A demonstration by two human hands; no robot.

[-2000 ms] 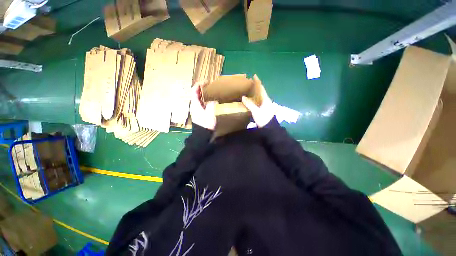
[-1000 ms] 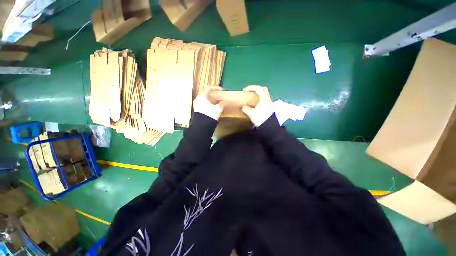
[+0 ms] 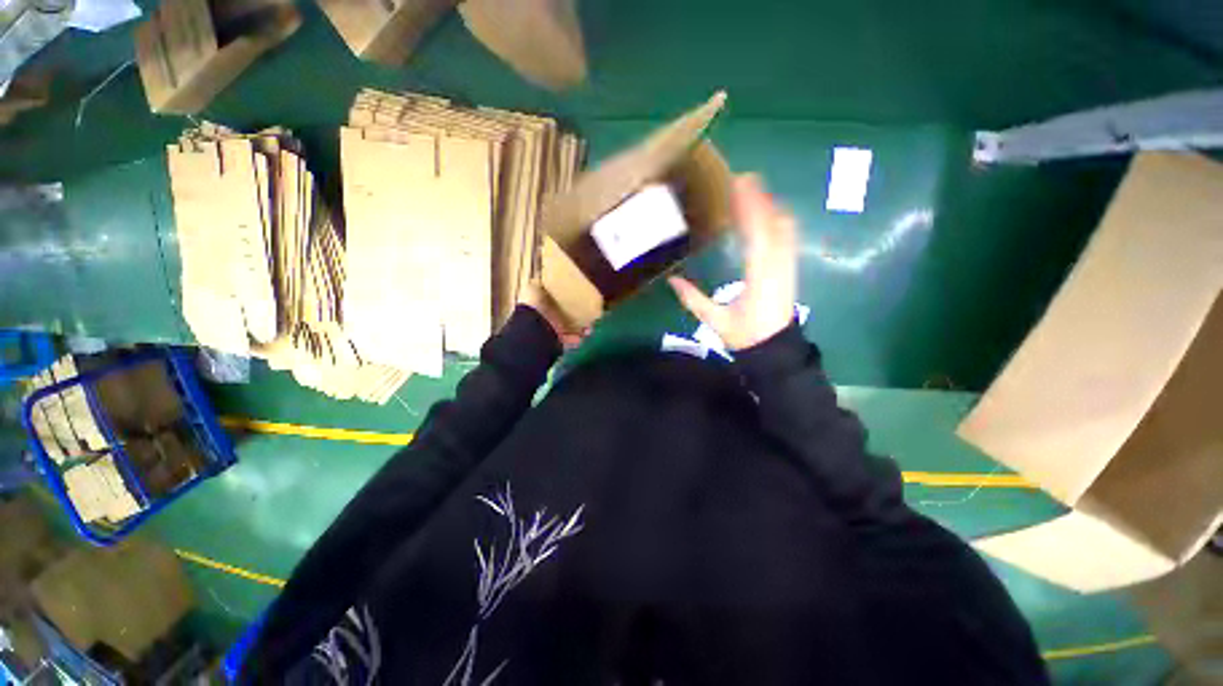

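Observation:
A small tan carton (image 3: pixel 574 284) is tilted with its open side towards me, its flaps standing out. A white paper piece (image 3: pixel 641 225) shows inside it. My left hand (image 3: pixel 561 319) holds the carton at its lower left corner, mostly hidden by it. My right hand (image 3: pixel 759 275) is beside the carton's right side, slightly blurred, fingers and thumb apart, holding nothing. More white paper pieces (image 3: pixel 697 340) lie partly behind my right hand. Two fanned piles of flat blanks, a wide one (image 3: pixel 416 241) and a narrower one (image 3: pixel 221 241), lie left of the carton.
Another white paper (image 3: pixel 848 180) lies on the green surface, right. Formed tan boxes (image 3: pixel 215 56) stand along the top edge. A large open carton (image 3: pixel 1093 322) is at the right, below a metal leg (image 3: pixel 1093 127). A blue-framed trolley (image 3: pixel 128 436) is at the left.
The carton was held in both hands with its side up; now it is turned open towards me, showing the white paper inside. My right hand has let go and moved right.

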